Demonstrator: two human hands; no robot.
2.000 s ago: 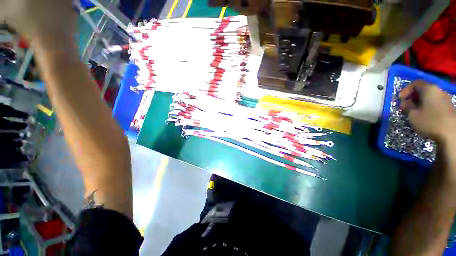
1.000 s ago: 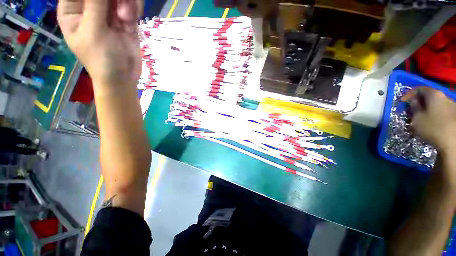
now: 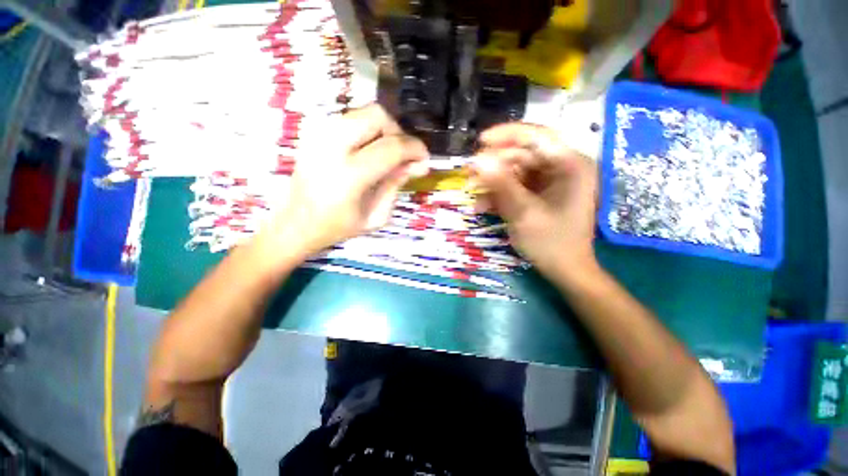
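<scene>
My left hand and my right hand meet in front of the dark crimping press. A short white wire lead runs between their fingertips, over the yellow plate. My left fingers pinch its left part. My right fingertips are at its right end; whether they hold a ring terminal is too small to tell. Below my hands, a loose group of white leads with red bands lies on the green bench. A large stack of white wire leads lies at the left.
A blue tray of silver terminals stands right of the press, with a red bin behind it. A blue box is at the bench's left edge. A larger blue box with a green label is at lower right.
My right hand has left the terminal tray and come to the press. My left hand has come down from the upper left to meet it. The view has shifted right.
</scene>
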